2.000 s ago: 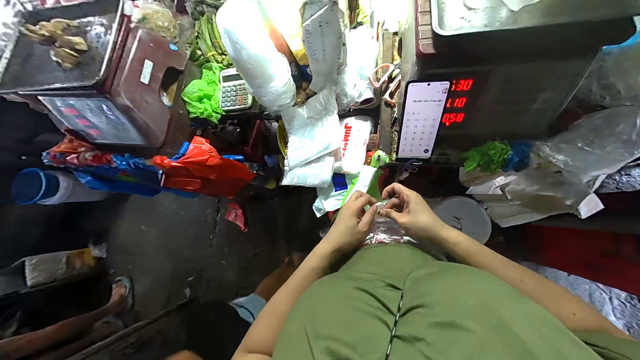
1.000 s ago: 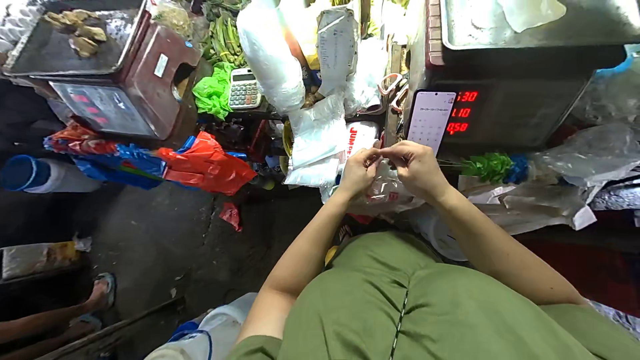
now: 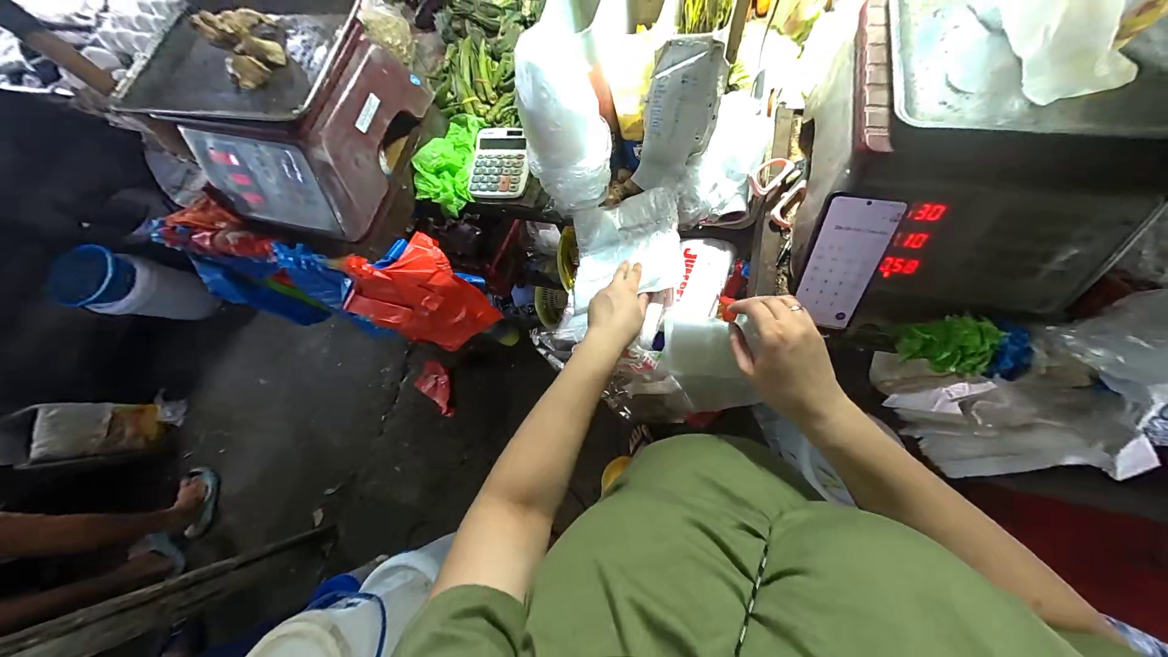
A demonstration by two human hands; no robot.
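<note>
My left hand [image 3: 619, 306] rests with spread fingers on a stack of clear plastic bags [image 3: 628, 239] hanging at the stall's front. To its right, my right hand [image 3: 780, 347] has thumb and fingers at the upper right edge of a translucent plastic bag [image 3: 707, 351]; whether they pinch it is unclear. Between the hands is a white pack with red lettering [image 3: 704, 274]. Above it hang a printed grey-white pack [image 3: 680, 105] and a long bundle of clear bags [image 3: 563, 119]. A phone [image 3: 850, 260] with a keypad on its screen leans against the right-hand scale [image 3: 985, 228].
A calculator [image 3: 499, 164] lies by a green plastic bag [image 3: 445, 164]. At left stand another scale [image 3: 301, 137], red plastic bags [image 3: 424, 292] and a blue-rimmed bucket [image 3: 137, 283]. Scissors [image 3: 776, 182] hang near the right scale. Another person's feet [image 3: 187, 511] are at lower left.
My hands were together with fingertips meeting; now they are apart, the left on the clear bags and the right by the translucent bag. The view has shifted somewhat.
</note>
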